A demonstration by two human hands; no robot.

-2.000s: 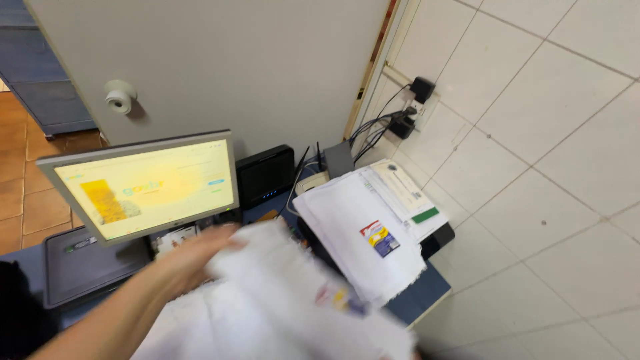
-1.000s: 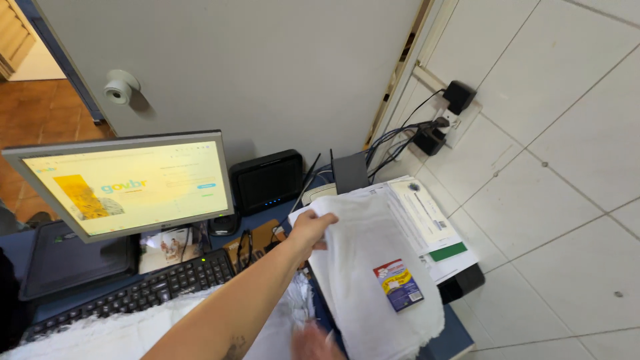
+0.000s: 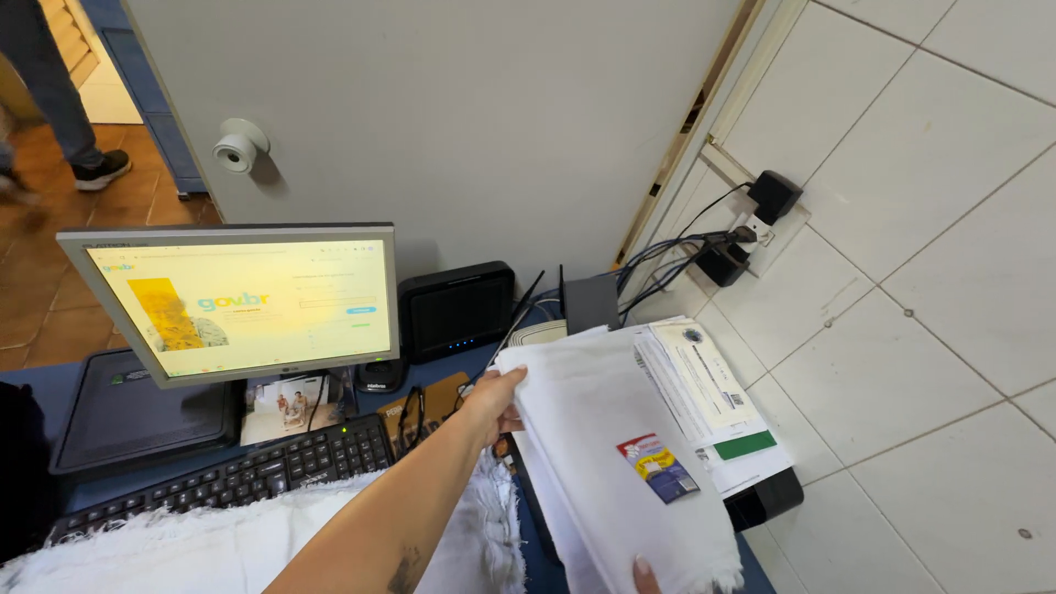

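Note:
My left hand (image 3: 495,403) grips the upper left edge of a folded white cloth (image 3: 577,412), its thumb on top. The cloth has a frayed lower edge and bears a red, yellow and blue label (image 3: 657,468). It lies on a pile with other white cloth beneath it. Only the thumb of my right hand (image 3: 645,576) shows plainly, on the lower edge of the same cloth; its other fingers are hidden. More white cloth with frayed edges (image 3: 198,528) lies at the lower left, partly over a black keyboard (image 3: 239,474).
A monitor (image 3: 247,301) stands at the left beside a black router-like device (image 3: 456,312). Papers (image 3: 701,384) lie right of the cloth, over a black device (image 3: 769,500). Cables run to plugs (image 3: 774,196) on the tiled wall. A person's leg (image 3: 54,82) shows at the upper left.
Two seconds ago a labelled white cloth was blurred below my left hand, left of the pile. Since one second ago, my right thumb has come onto the cloth's lower edge. A person's leg has come into view.

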